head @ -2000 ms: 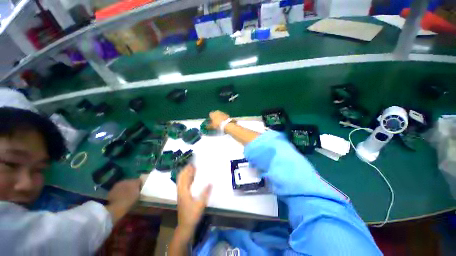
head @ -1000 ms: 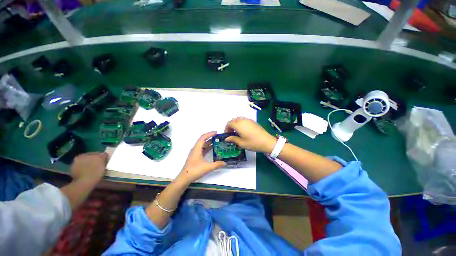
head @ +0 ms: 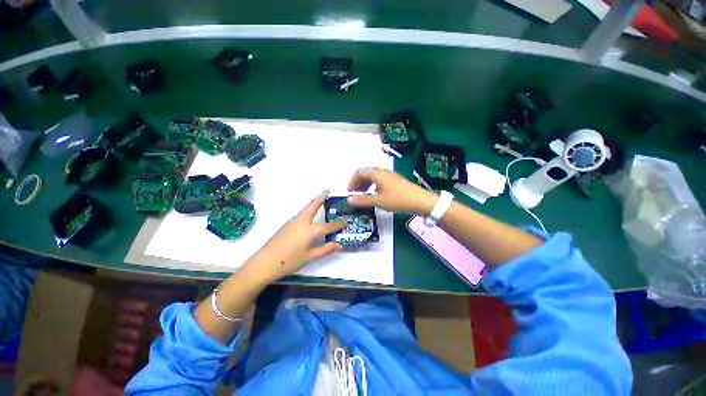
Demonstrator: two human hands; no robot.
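Note:
A black square housing with a green circuit board inside [head: 354, 225] lies on the white work sheet [head: 294, 166], right of its middle. My left hand [head: 298, 238] is at the unit's left side, with fingers reaching over the board. My right hand [head: 385, 192] is at its upper edge, with fingertips bent down onto it. A whitish strip shows at the top edge under the right fingers. Loose green circuit boards [head: 232, 217] lie on the sheet's left part. The fingers hide parts of the unit.
A smartphone [head: 449, 249] lies right of the sheet. Fitted units [head: 442, 165] and a white pad [head: 484, 182] are behind it. A portable fan [head: 559, 166] with cable and a plastic bag [head: 664, 232] are at right. More housings [head: 79, 220] stand at left and along the back.
The view has shifted. The other person's hand has left the sheet's left edge. Both my hands remain at the unit; a whitish strip now shows at its top edge, and the smartphone is less covered.

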